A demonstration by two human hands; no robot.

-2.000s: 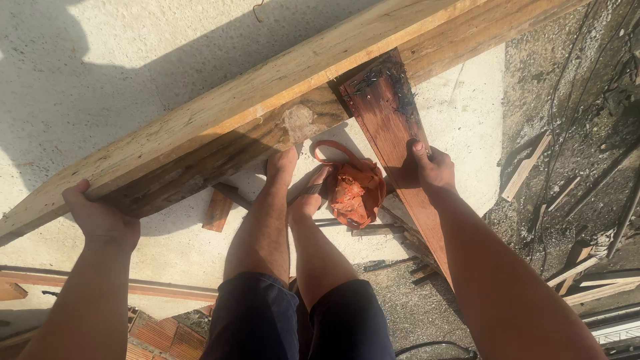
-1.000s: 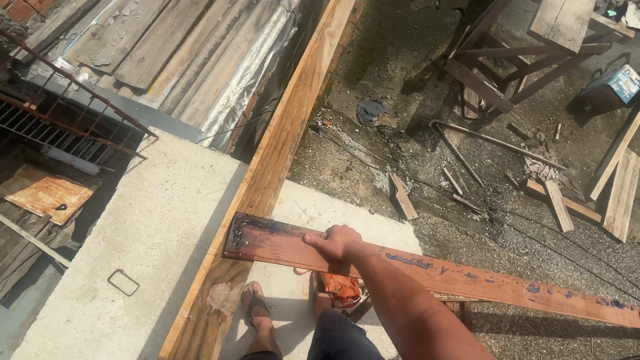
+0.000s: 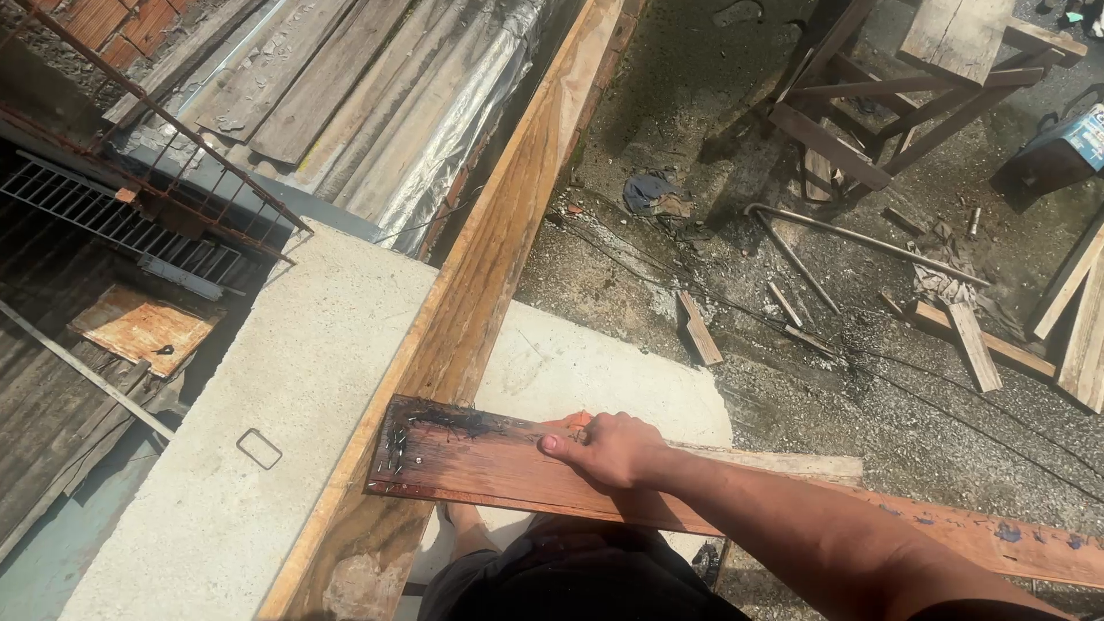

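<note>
My right hand [image 3: 608, 450] grips a reddish-brown wooden board [image 3: 509, 466] from above, thumb on its face and fingers over the far edge. The board's near end is dark with black residue and several small nails or staples. That end lies across a long, thick wooden beam [image 3: 470, 293], which runs from the bottom up to the top of the view. The board extends to the right edge, partly behind my forearm. Part of an orange object [image 3: 573, 421] shows behind the board. My left hand is out of view.
A pale concrete slab [image 3: 285, 362] carries a bent wire loop [image 3: 260, 448]. Rusty rebar [image 3: 198, 142] juts in at the upper left beside weathered planks [image 3: 332, 78]. On the rough ground lower down lie wood offcuts [image 3: 699, 328], a bent metal rod [image 3: 871, 244], cables and a wooden trestle [image 3: 906, 95].
The view has swung widely since the first frame. My left hand, on the beam two seconds ago, has gone out of view. My right hand keeps hold of the board, whose dark end stays at the beam.
</note>
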